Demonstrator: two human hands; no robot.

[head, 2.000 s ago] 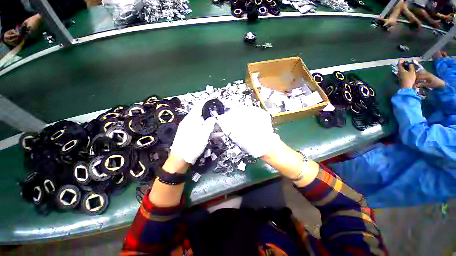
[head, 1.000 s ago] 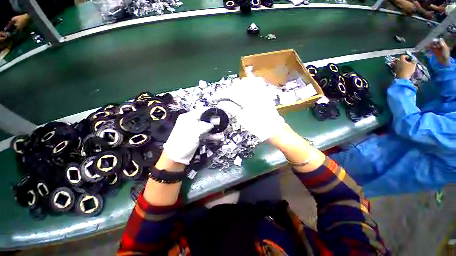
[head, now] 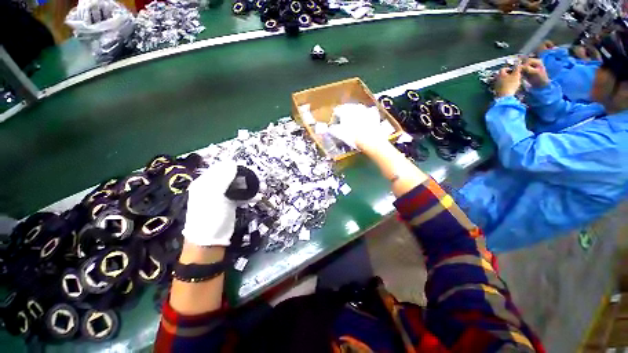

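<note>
My gloved left hand (head: 211,204) holds a black round housing (head: 244,183) between thumb and fingers, above the left edge of the silver heap. My gloved right hand (head: 357,125) is inside the shallow cardboard box (head: 328,87), over the white square pads (head: 330,143). Its fingertips are blurred, so I cannot tell whether it grips a pad. The loose heap of small silver-white modules (head: 286,186) lies between my hands. A large heap of black round housings (head: 113,263) lies at the left.
A second heap of black housings (head: 427,121) lies right of the box. A neighbour in blue workwear (head: 551,152) works at the right. The green belt (head: 227,86) runs beyond, with a small black-and-silver piece (head: 317,52) on it. Plastic bag (head: 103,29) stands at far left.
My right hand has moved away from the housing, to the right and into the box. My left hand still holds the housing. The view has turned to the right.
</note>
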